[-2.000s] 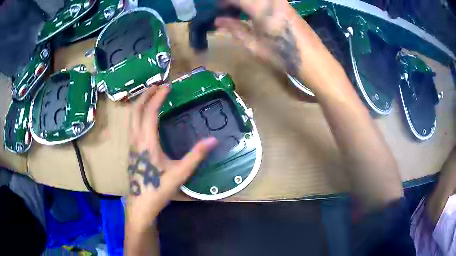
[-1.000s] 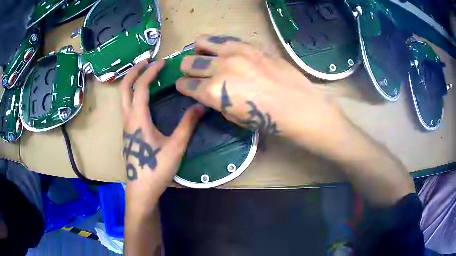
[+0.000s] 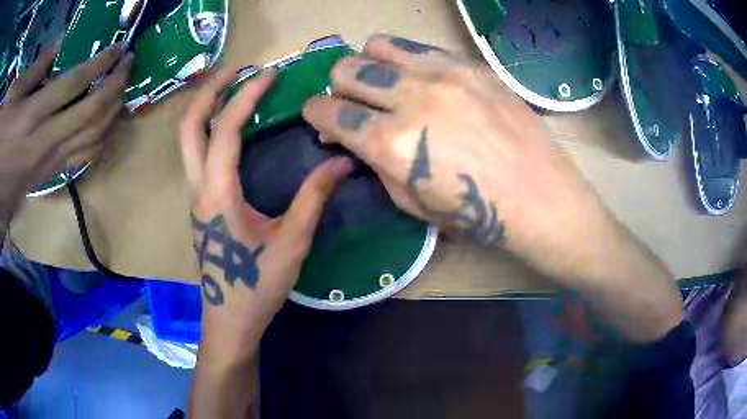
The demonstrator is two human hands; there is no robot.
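Observation:
The green car body (image 3: pixel 352 258), with a pale rim and two silver studs at its rounded end, lies on the cardboard in front of me. My left hand (image 3: pixel 250 221) grips its left side, fingers over the far green end and thumb in the black recess. My right hand (image 3: pixel 418 131) is over its right side, fingers bent down into the recess close to my left thumb. A small black insert (image 3: pixel 350 160) shows only in part under my right fingers; its shape and seating are hidden.
Another person's hand (image 3: pixel 57 123) reaches in at left over several green bodies (image 3: pixel 168 57). More bodies (image 3: pixel 545 61) stand at right. A black cable (image 3: pixel 83 225) crosses the cardboard (image 3: pixel 156 221). A blue crate (image 3: pixel 172 307) is below the edge.
My right hand has come from the far side down onto the body and stays there, shifted slightly. Another person's hand has appeared at left over the bodies. My left hand keeps its hold.

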